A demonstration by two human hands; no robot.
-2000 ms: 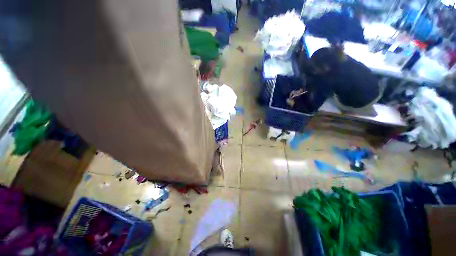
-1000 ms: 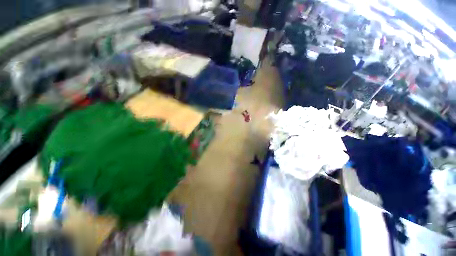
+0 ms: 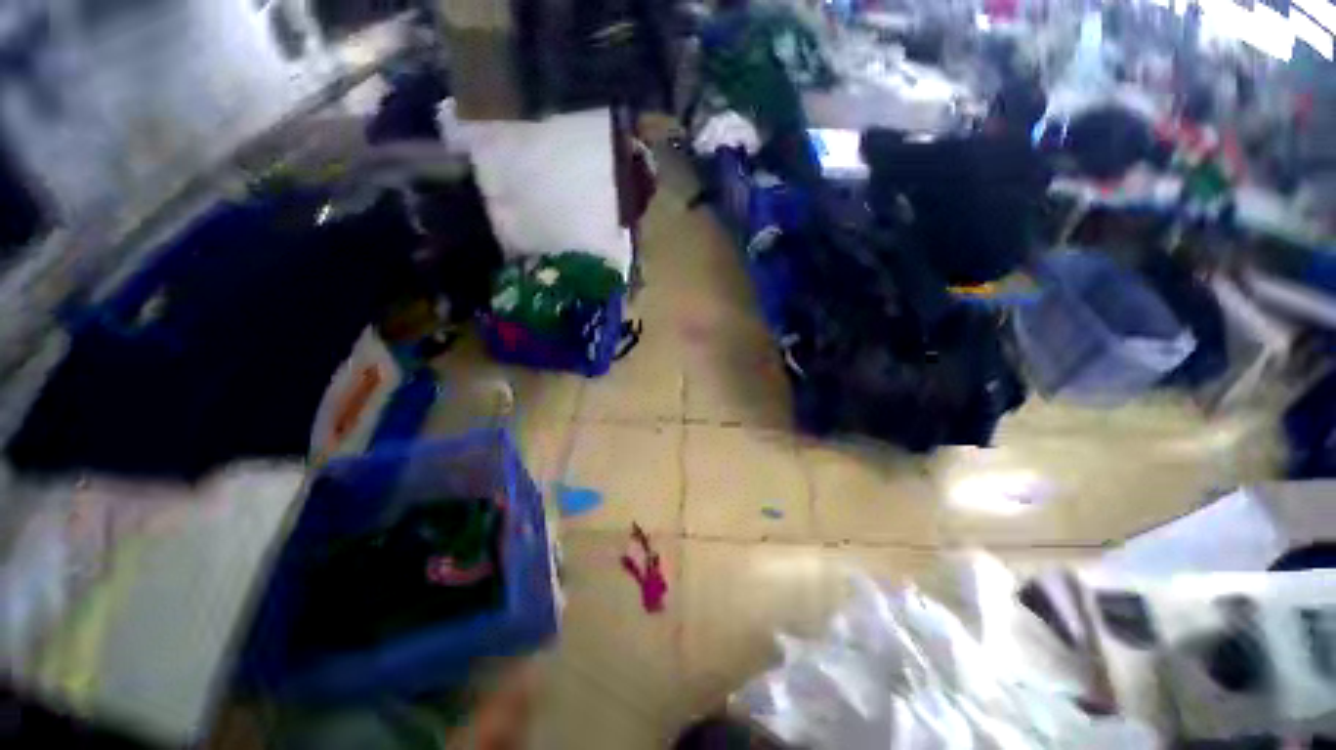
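Observation:
No hand of mine is in view. Nearest in front of me, a blue plastic crate (image 3: 531, 586) stands on the tiled floor at the lower left, with dark cloth (image 3: 396, 579) inside. A heap of white cloth (image 3: 894, 667) lies at the bottom right. A red scrap (image 3: 646, 572) lies on the floor between them. The picture is blurred, so fine detail cannot be told.
The tiled aisle (image 3: 689, 454) runs forward. Dark cloth (image 3: 220, 337) lies at the left. A smaller blue crate (image 3: 550, 344) holds green cloth (image 3: 557, 281). A large dark heap (image 3: 894, 337) and a pale blue crate (image 3: 1099, 337) stand at the right. A person in dark clothing (image 3: 960, 198) is beyond.
My view has moved forward along the aisle. The big green pile and the white heap seen a second ago have left the view, and the blue crate is now nearer.

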